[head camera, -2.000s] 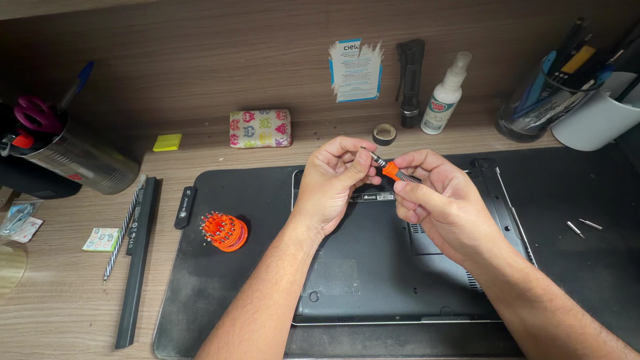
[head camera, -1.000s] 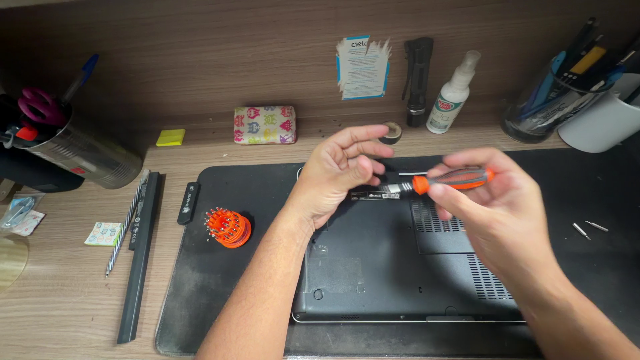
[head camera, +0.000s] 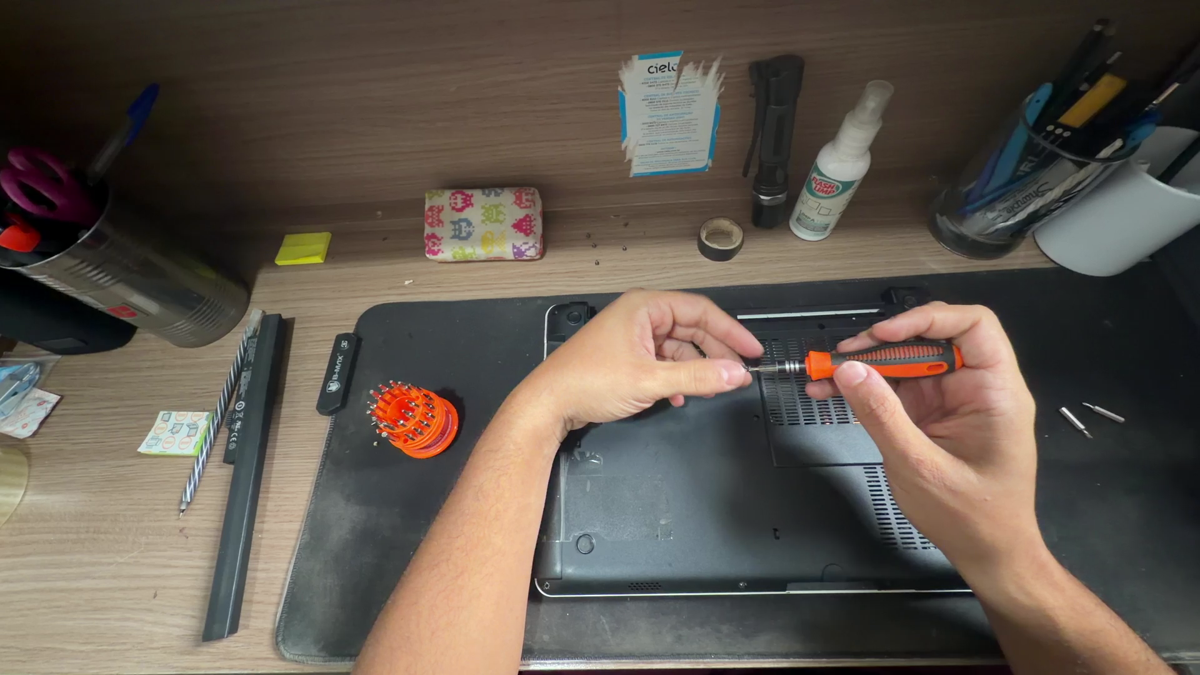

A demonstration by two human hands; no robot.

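My right hand (head camera: 937,412) holds an orange and black screwdriver (head camera: 886,361) level, its shaft pointing left. The thumb and fingertips of my left hand (head camera: 647,361) are closed at the tip of that shaft; whether a small part is pinched there cannot be made out. Both hands are above a black laptop (head camera: 694,516), which lies underside up with its vent grilles showing. To the left of it stands an orange round bit holder (head camera: 414,419) full of small bits. Two loose screwdriver bits (head camera: 1087,417) lie to the right of my right hand.
A black desk mat (head camera: 375,581) lies under the laptop. Left of it are a laptop battery (head camera: 246,487), a striped pencil (head camera: 220,412) and a metal pen cup (head camera: 169,281). Along the back stand a patterned case (head camera: 483,225), tape roll (head camera: 720,239), flashlight (head camera: 773,141), spray bottle (head camera: 830,183) and glass pen holder (head camera: 994,202).
Two seconds ago the screwdriver was tilted between both hands; now it is level, with my right hand farther along its handle. My left fingers have come together at its tip since one second ago.
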